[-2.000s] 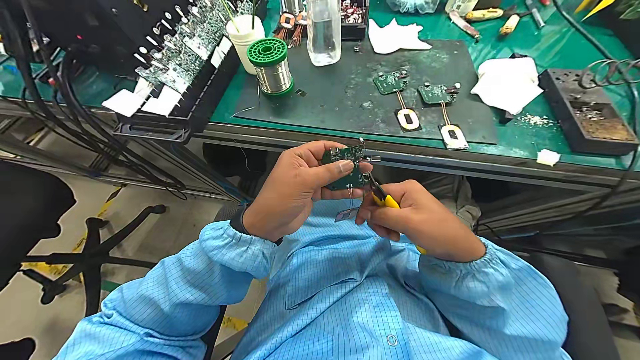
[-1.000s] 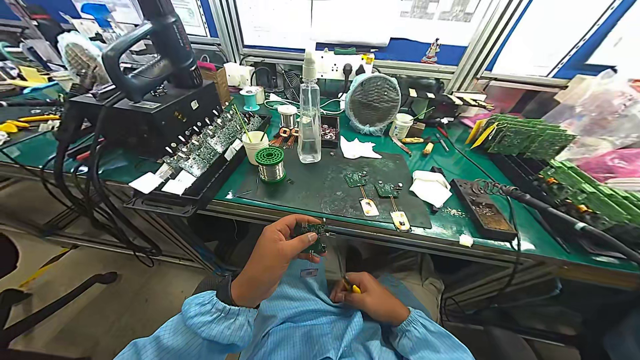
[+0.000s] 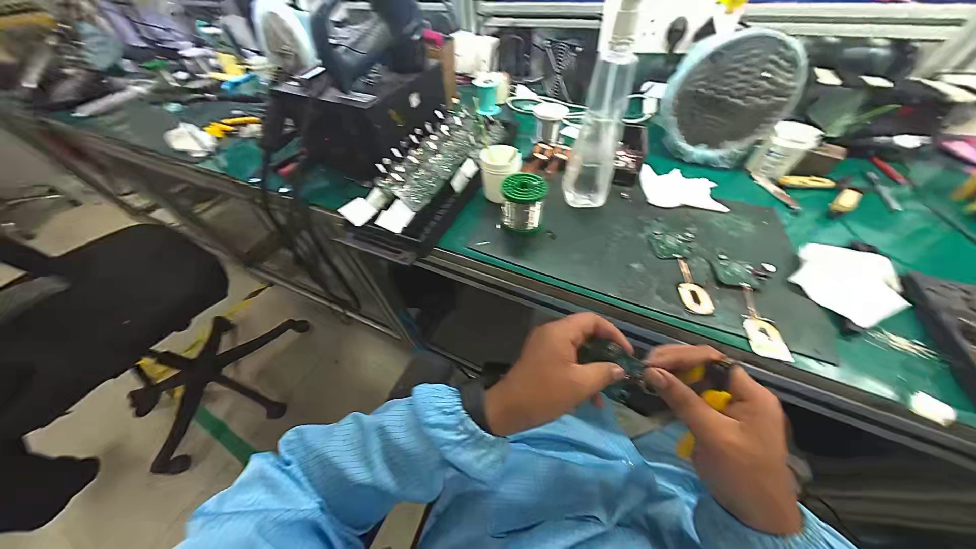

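Between thumb and fingers, my left hand [image 3: 560,374] holds a small green circuit board [image 3: 621,364] over my lap, in front of the bench edge. My right hand [image 3: 724,427] meets it there, thumb and forefinger pinching at the board's right side; what they pinch is too small to tell. Yellow-handled pliers [image 3: 715,398] are tucked in the palm and fingers of that same hand. On the dark mat [image 3: 595,252] lie two more green boards [image 3: 671,242] [image 3: 736,271], each wired to a flat copper coil [image 3: 695,297] [image 3: 766,339].
A green solder spool [image 3: 524,202], a white cup [image 3: 499,171] and a clear bottle [image 3: 598,145] stand behind the mat. At left is a black rack [image 3: 427,206] of boards. White tissues [image 3: 850,282] and a black tray [image 3: 945,320] lie right. An office chair [image 3: 114,305] is at left.
My right hand, lower and apart from the board a second ago, has come up to the board in my left hand. The view has swung noticeably.
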